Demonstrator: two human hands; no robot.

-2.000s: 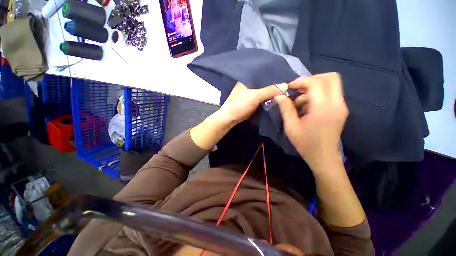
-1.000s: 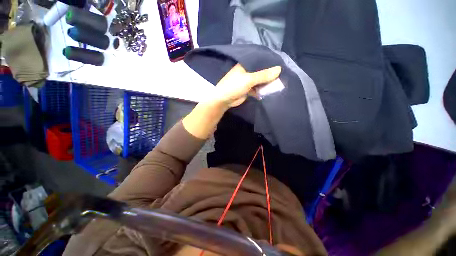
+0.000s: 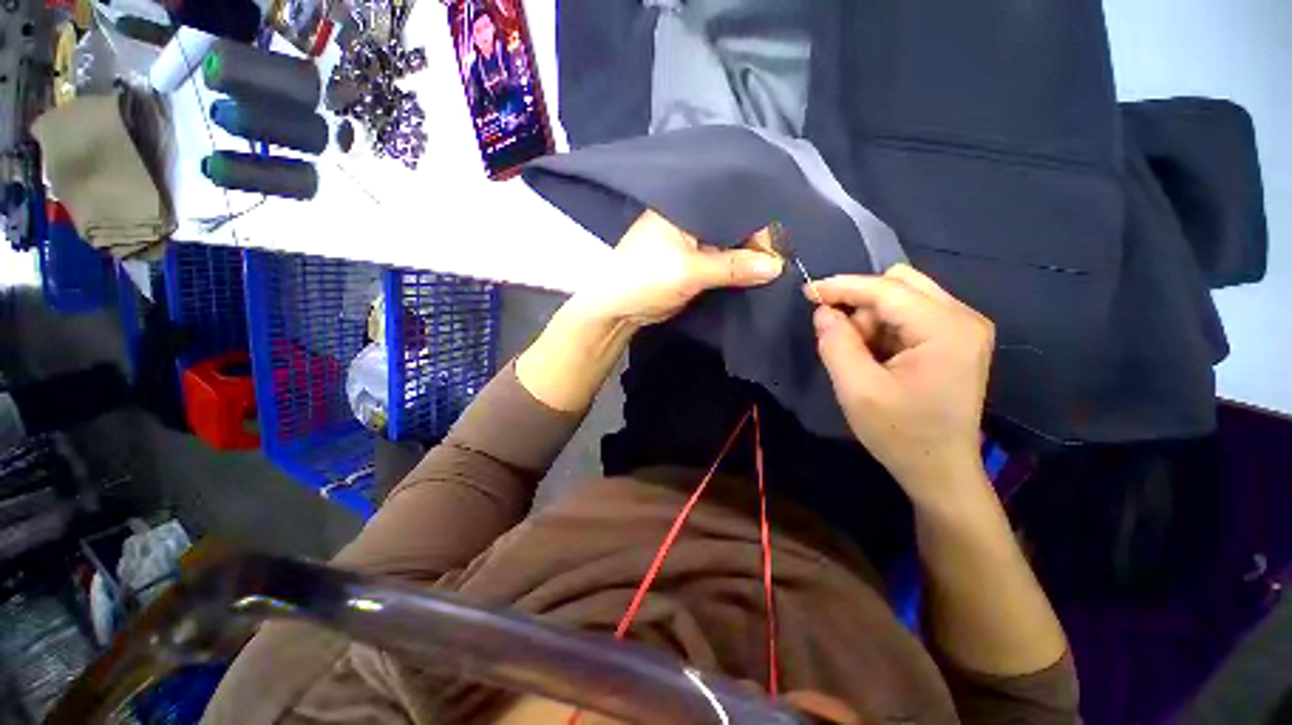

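The dark jacket lies over the table and down toward the lap, with its shiny light-grey lining showing at the top. My left hand pinches the jacket's folded edge between thumb and fingers. A small metal clasp shows at the left fingertips, on the cloth. My right hand holds a thin needle between thumb and forefinger, its tip close to the left thumb. Whether the needle is in the cloth cannot be told.
On the white table lie a red-edged phone, loose metal clasps, thread cones and a folded khaki cloth. Blue baskets and a red container stand below left. Purple cloth is below right.
My right hand, at the cloth two seconds ago and out of view one second ago, is back beside my left hand with the needle. My left hand has kept its pinch on the edge.
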